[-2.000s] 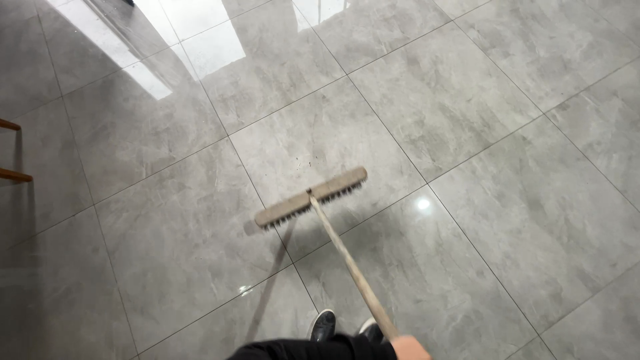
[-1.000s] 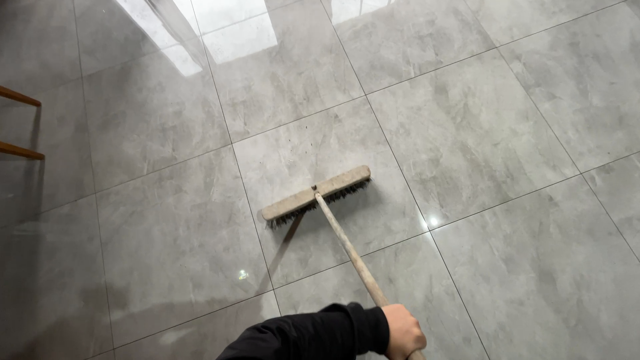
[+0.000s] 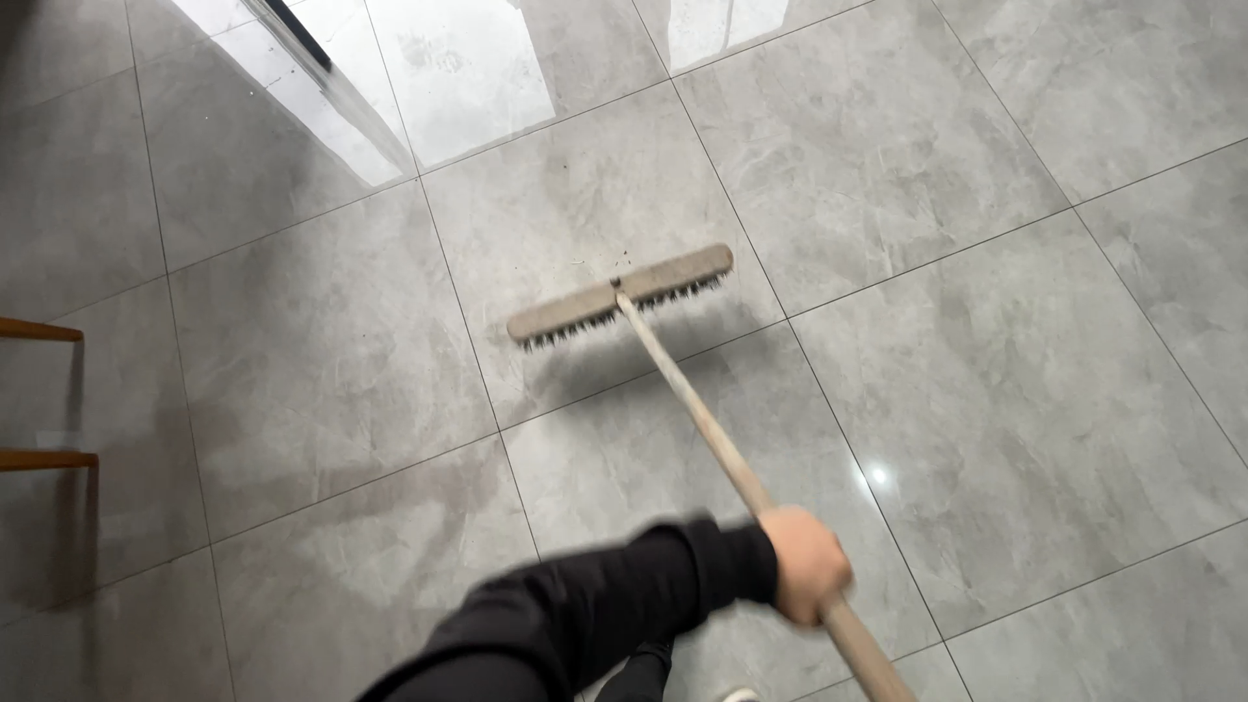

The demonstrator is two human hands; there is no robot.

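My left hand, in a black sleeve, is closed around the wooden handle of a push broom at lower right of centre. From the hand, the handle slants up and left to the broom's wide head, a worn light block with dark bristles along its lower side. A shadow lies on the floor below the head; whether the bristles touch the tiles, I cannot tell. Small dark specks of debris lie just beyond the head. My right hand is out of view.
Large grey glossy floor tiles with thin dark joints spread around, with bright reflections at the top. Two wooden legs of a piece of furniture reach in at the left edge. Part of a shoe shows at the bottom edge.
Only partly visible at the bottom edge two seconds ago, my left hand now shows fully on the handle, higher in the view. It has kept hold of the broom.
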